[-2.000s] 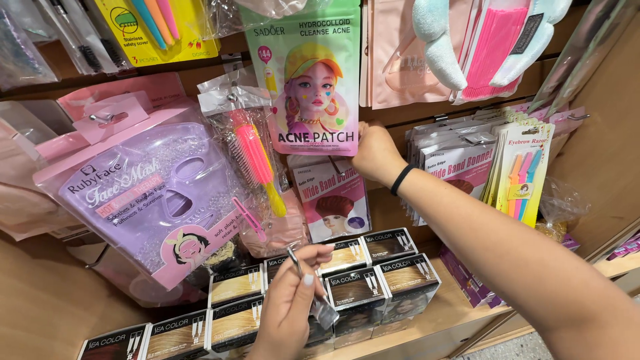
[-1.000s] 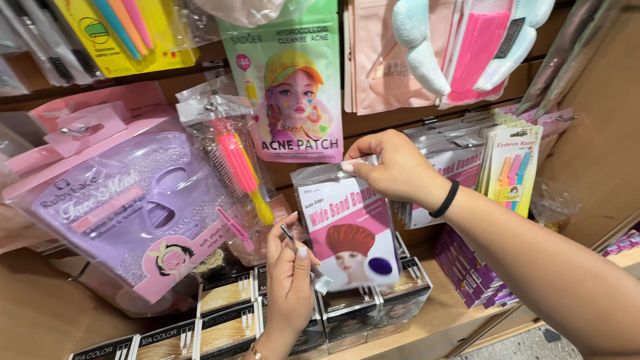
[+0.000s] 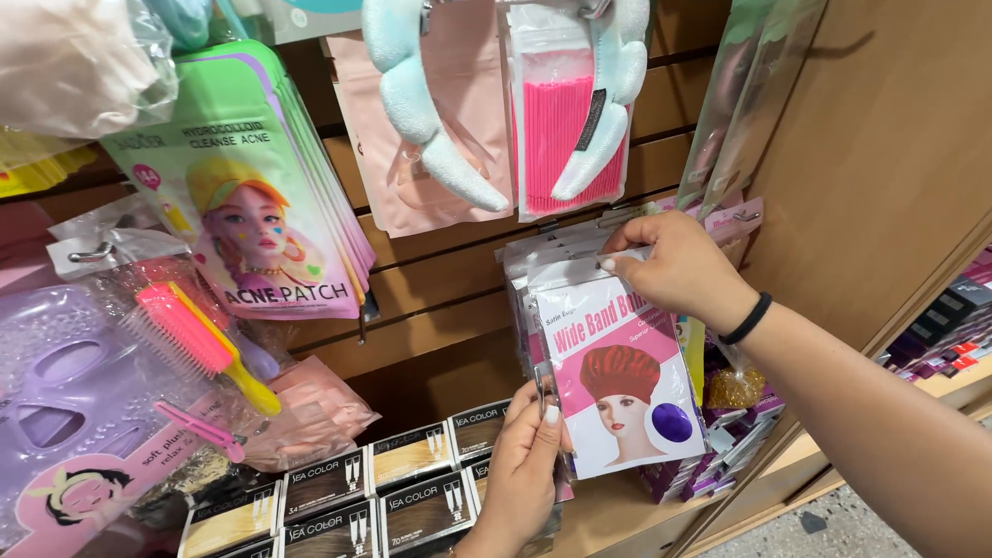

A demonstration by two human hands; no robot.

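Note:
My right hand [image 3: 678, 267], a black band on its wrist, pinches the top edge of a wide band bonnet packet [image 3: 620, 380]. The packet shows a red bonnet on a head and a purple oval. It hangs upright in front of similar packets [image 3: 518, 291] on the slatted wall. At the packet's lower left edge is my left hand [image 3: 531, 446], its fingers closed around a small metal hook [image 3: 540, 387]; part of the hook is hidden by the fingers.
Acne patch pouches [image 3: 263, 225] and a hairbrush [image 3: 203, 341] hang at left, near a purple face mask pack [image 3: 70, 372]. Hair color boxes [image 3: 426, 511] stand on the shelf below. Light blue plush headbands [image 3: 411, 108] hang above. A wooden side panel [image 3: 876, 155] rises at right.
My right hand has carried the bonnet packet from below the acne patch pouches to the other bonnet packets at right. My left hand has moved along beside it. The view has shifted right.

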